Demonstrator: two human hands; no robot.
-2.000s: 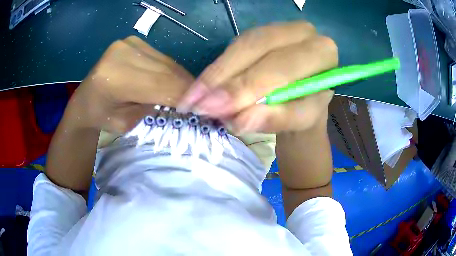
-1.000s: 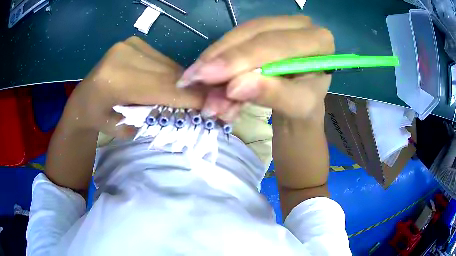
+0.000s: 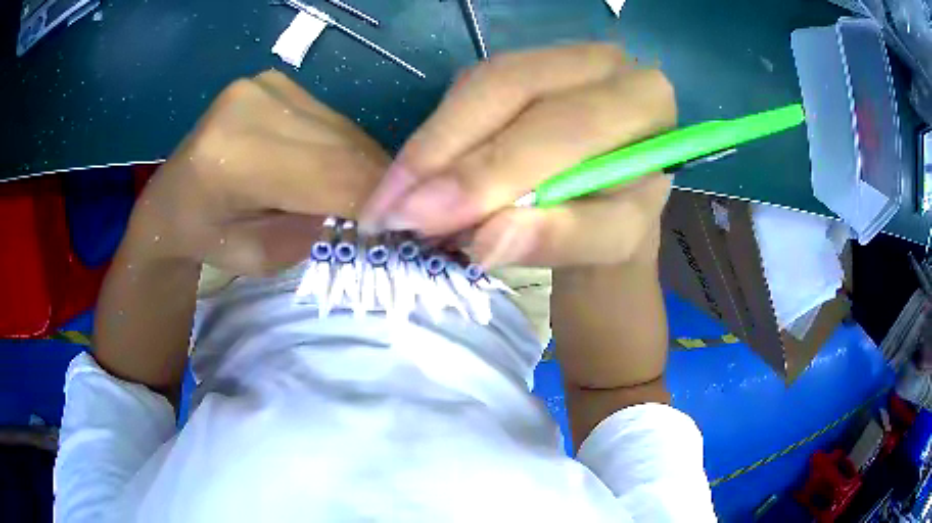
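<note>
A bundle of metal tubes (image 3: 379,254) with white flag labels shows its round blue-grey ends in a row, held above the lap in front of the bench edge. My left hand (image 3: 271,174) is closed around the tubes from the left. My right hand (image 3: 542,153) holds a slim bright green hand tool (image 3: 664,158) between thumb and fingers, its handle pointing right. The right fingertips are at the tubes and blurred; whether they touch them is hard to tell. The tube shafts are hidden by the hands.
Loose metal tubes (image 3: 373,51), one with a white flag (image 3: 299,38), lie on the dark green bench (image 3: 133,112). A clear plastic box (image 3: 853,128) stands at the right. A grey device (image 3: 56,22) is at the far left. A cardboard carton (image 3: 731,291) with white lining is below the bench.
The tube ends have shifted slightly right, and their white flags now hang downward in narrow points. The right fingers have come down to the tubes, and the green tool has tilted, its handle end raised.
</note>
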